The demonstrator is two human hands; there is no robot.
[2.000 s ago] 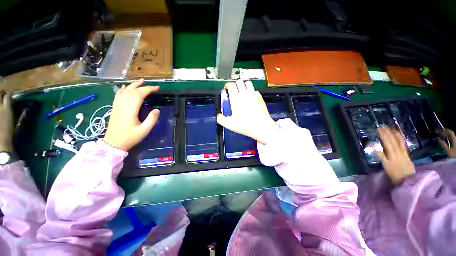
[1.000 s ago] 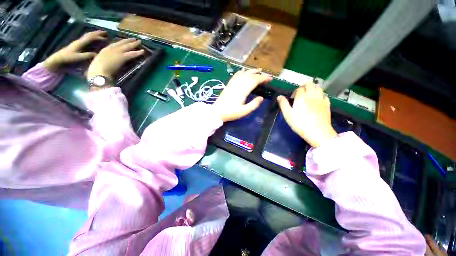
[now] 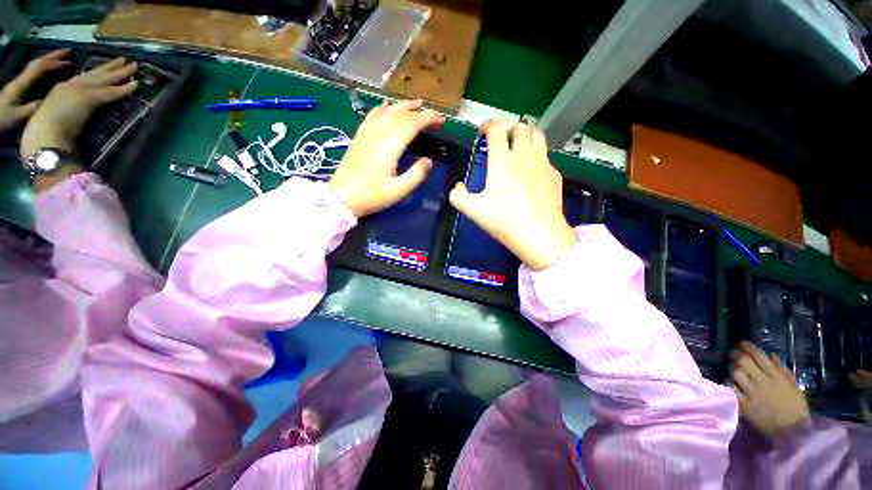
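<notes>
A black foam-lined tray (image 3: 337,255) lies on the green bench and holds several smartphones side by side. The leftmost phone (image 3: 406,225) and the second phone (image 3: 475,251) show dark blue screens with red and white-blue strips at the bottom. My left hand (image 3: 382,158) rests over the upper left of the leftmost phone, thumb over its screen, fingers at the tray's back edge. My right hand (image 3: 516,187) lies over the upper part of the second phone, fingertips near its top, thumb at its left edge. My right hand and sleeve hide much of the phones further right.
Coiled white earphones (image 3: 306,153), a blue pen (image 3: 263,104) and a small dark adapter (image 3: 197,173) lie left. A clear box (image 3: 382,48), grey post (image 3: 612,67) and orange-brown board (image 3: 712,182) stand behind. Neighbours' hands (image 3: 72,110) (image 3: 770,388) work at trays on both sides.
The view has swung left and then partly back. My right hand has moved left along the tray, from the third phone to the second. My left hand stays by the leftmost phone.
</notes>
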